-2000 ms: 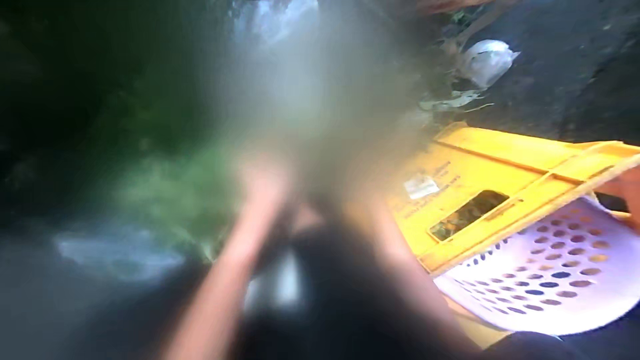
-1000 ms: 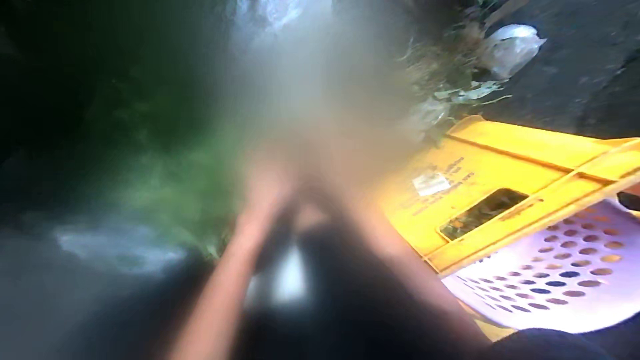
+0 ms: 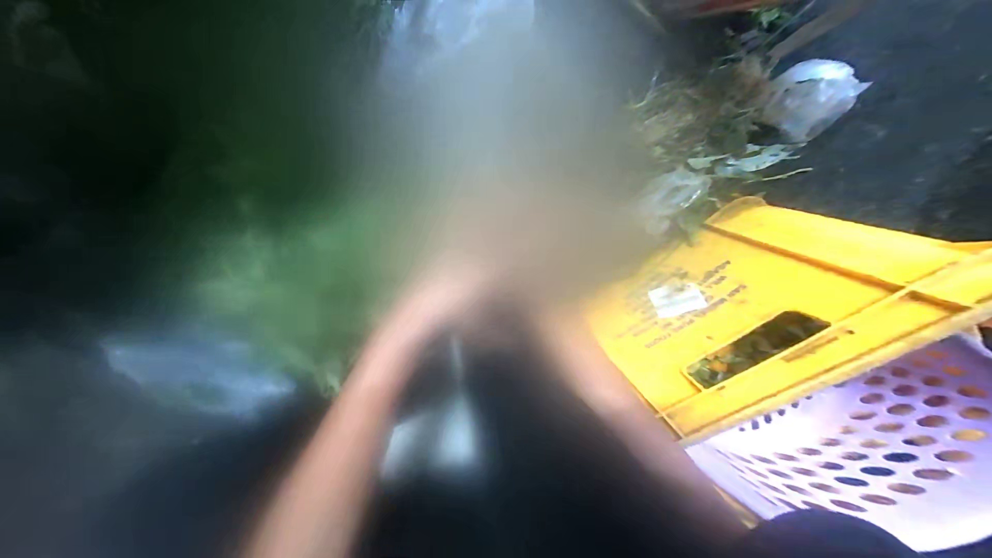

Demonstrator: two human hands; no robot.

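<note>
A large blur covers the middle of the head view, so my fingers and whatever they touch are hidden. My left hand shows only as a smeared shape at the end of my forearm. Close beside it, my right hand is just as blurred, left of the yellow plastic crate. Blurred green plants or leaves lie to the left of my hands. Whether either hand holds something cannot be seen.
A light purple perforated plastic basket sits against the crate at the lower right. Beyond the crate, a crumpled clear plastic bag and plant scraps lie on the dark ground. A pale, blurred thing is at the left.
</note>
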